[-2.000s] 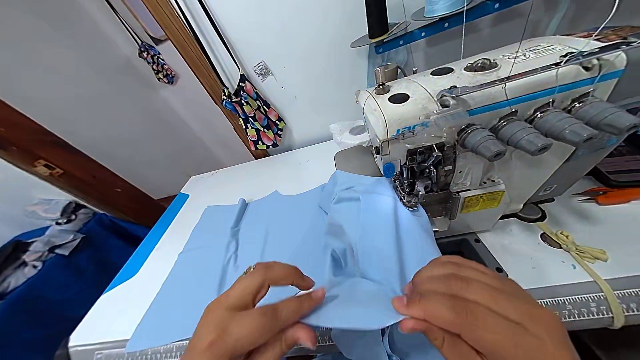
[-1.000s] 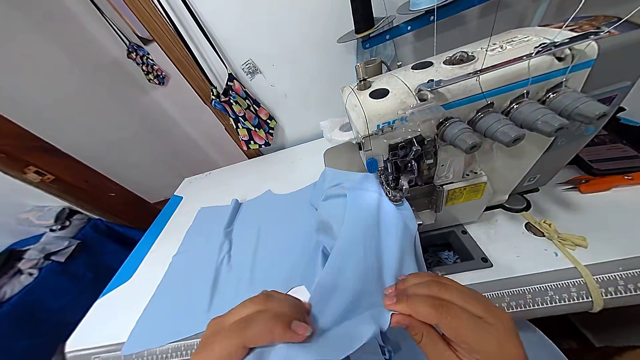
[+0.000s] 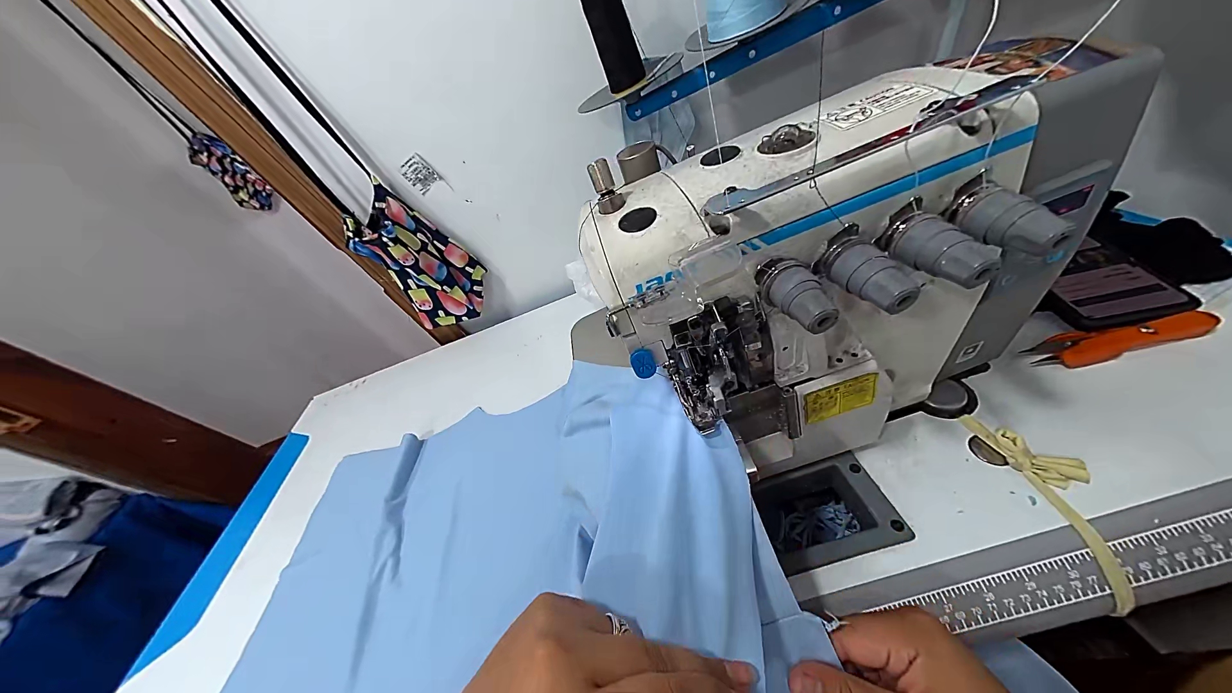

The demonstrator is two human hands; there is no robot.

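Note:
Light blue fabric (image 3: 462, 539) lies over the left part of the white table and runs up under the presser foot of a Jack overlock sewing machine (image 3: 828, 212). At the bottom middle my left hand (image 3: 597, 654), with a ring on one finger, rests on the fabric, its fingertips at a fold near the edge. To its right my right hand (image 3: 895, 654) pinches the fabric's right edge between thumb and fingers, where a small white bit shows. Both hands are partly cut off by the lower frame edge.
A scrap recess (image 3: 818, 520) with thread trimmings sits beside the fabric. Orange thread snips (image 3: 1136, 337) and a phone (image 3: 1107, 279) lie at the right. A yellow fabric tie (image 3: 1068, 500) hangs over the measuring tape (image 3: 1039, 587) on the table edge. Patterned cloth pouches (image 3: 423, 260) hang at the wall.
My right hand has gone from the fabric's lower edge to its right edge, lower down. The fabric by the machine lies straighter, and the scrap recess, covered two seconds ago, shows.

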